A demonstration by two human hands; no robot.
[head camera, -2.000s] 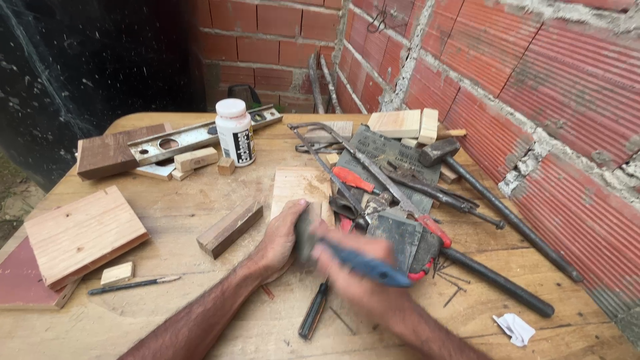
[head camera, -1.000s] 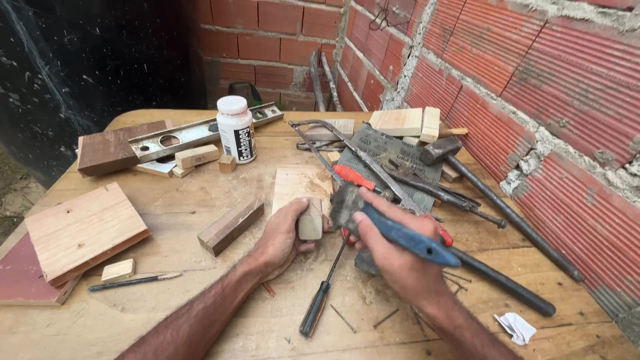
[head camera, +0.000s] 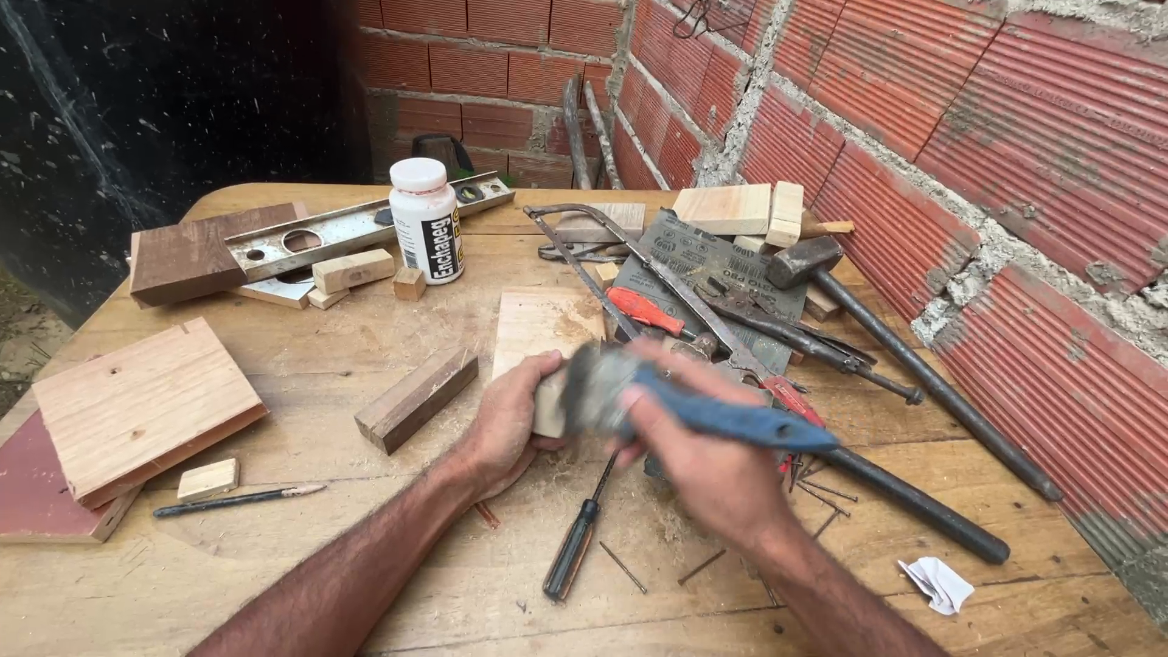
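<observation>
My left hand (head camera: 511, 420) grips a small pale wooden block (head camera: 548, 408) near the middle of the table. In my right hand (head camera: 707, 447) is a paintbrush with a blue handle (head camera: 730, 415); its blurred bristles lie against or just beside the block. Behind my left hand a light wooden board (head camera: 534, 319) lies flat, with sawdust on it. A dark wooden block (head camera: 417, 400) rests left of that hand. Below the hands lies a screwdriver with a black handle (head camera: 573, 549), near several loose nails (head camera: 623, 567).
A hacksaw (head camera: 671, 278), sandpaper (head camera: 721, 260) and a hammer (head camera: 805, 263) crowd the right side by the brick wall (head camera: 1049, 137). At the back left stand a white glue bottle (head camera: 427, 224) and a metal spirit level (head camera: 342, 239). Boards (head camera: 151, 411) and a pencil (head camera: 239, 501) lie left.
Between one second ago and now, the brush has moved from right of the block to its edge. My left hand still holds the block.
</observation>
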